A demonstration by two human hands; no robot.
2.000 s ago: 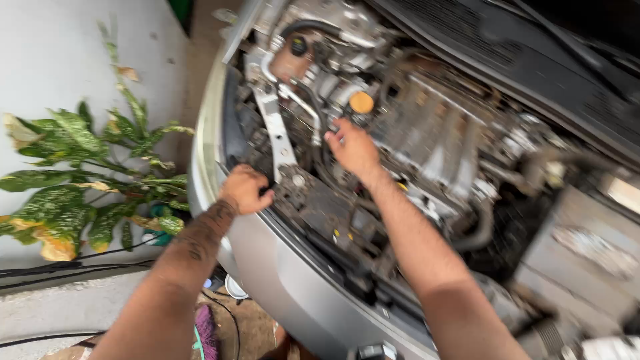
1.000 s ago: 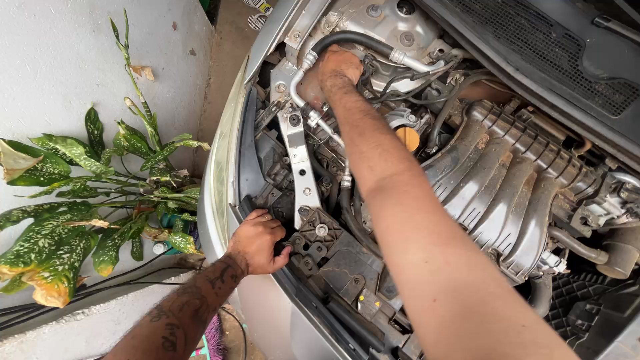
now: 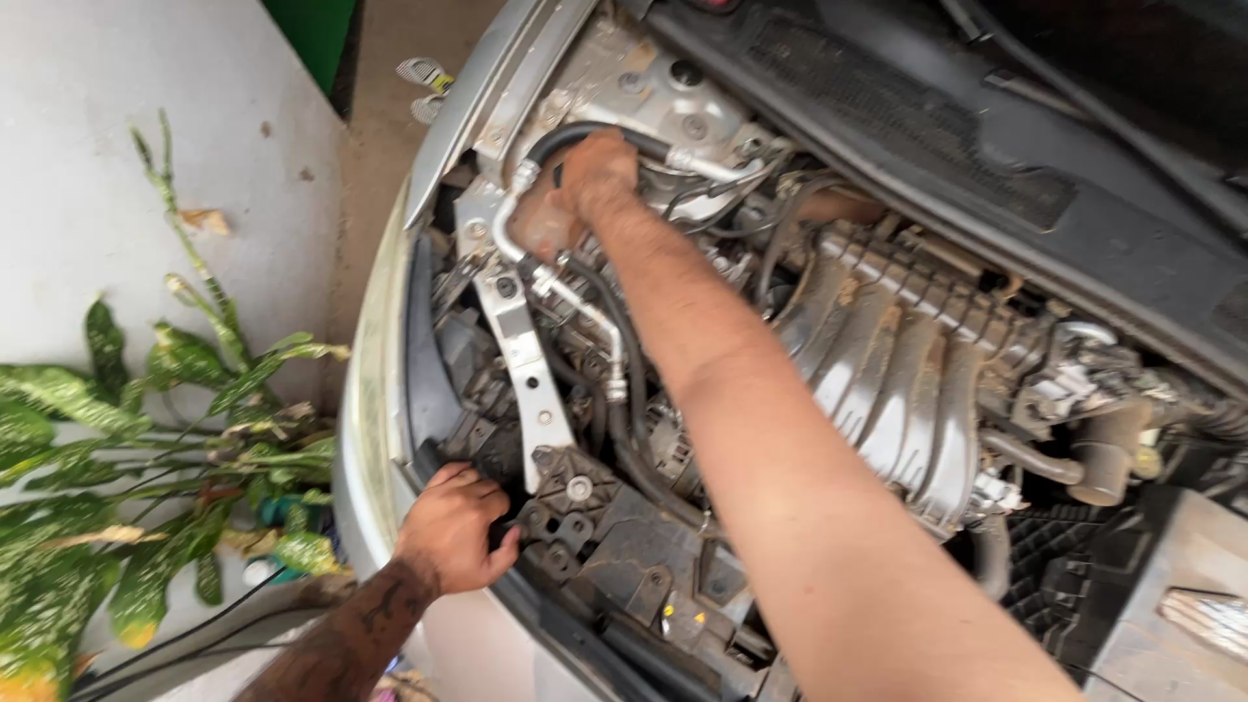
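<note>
My right hand (image 3: 600,174) reaches to the far corner of a car's engine bay, over a translucent coolant reservoir (image 3: 542,216) and beside a curved black hose (image 3: 570,132) with metal pipe ends. Its fingers are mostly hidden, so what they touch cannot be told. My left hand (image 3: 456,529) rests on the front edge of the bay, by the dark seal behind the headlight, with its thumb near a bolted black bracket (image 3: 575,487). A silver metal brace (image 3: 526,370) runs between the two hands.
The ribbed intake manifold (image 3: 892,380) lies right of my right forearm. Beyond it are the cowl grille (image 3: 907,127) and a wiper arm (image 3: 1072,88). A battery (image 3: 1180,595) sits at lower right. A leafy potted plant (image 3: 175,458) stands by the wall, left of the headlight (image 3: 375,361).
My right hand has moved from near the orange-yellow cap to the reservoir corner, where it was one second ago too. My left hand stays on the front edge.
</note>
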